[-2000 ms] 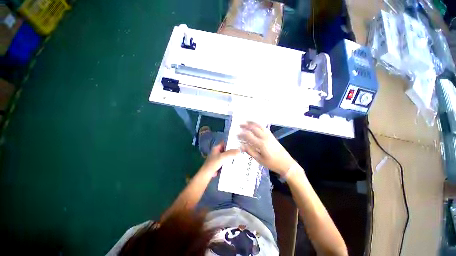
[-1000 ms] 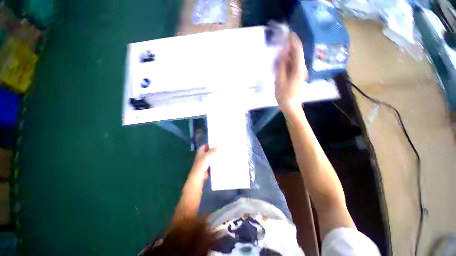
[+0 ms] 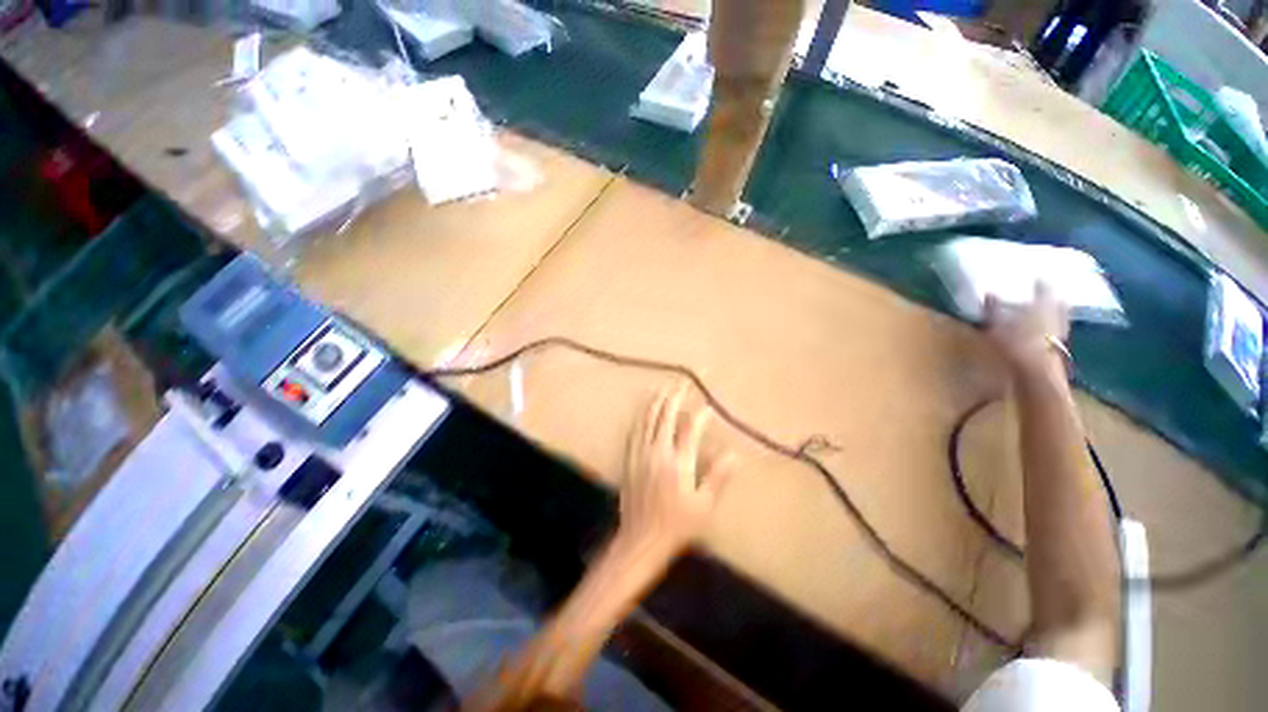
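A white bagged box (image 3: 1022, 267) in shiny film lies at the near edge of the green belt. My right hand (image 3: 1032, 334) reaches out to it, with the fingers on its near edge; they are blurred. My left hand (image 3: 670, 470) is empty, fingers apart, over the front part of the cardboard-covered bench. The white sealer (image 3: 202, 556) stands at the lower left, with its blue-grey control box (image 3: 285, 348) at the end towards the bench.
Other bagged packs lie on the green belt (image 3: 807, 153), one right beside mine (image 3: 939, 192). A pile of bagged boxes (image 3: 313, 139) is at the bench's upper left. A brown post (image 3: 744, 98) stands at the belt. A black cord (image 3: 751, 434) and white power strip (image 3: 1136, 612) lie on the bench.
The view has swung right to the bench and belt. My right hand has gone from the sealer to a pack on the belt. My left hand has left the box it held.
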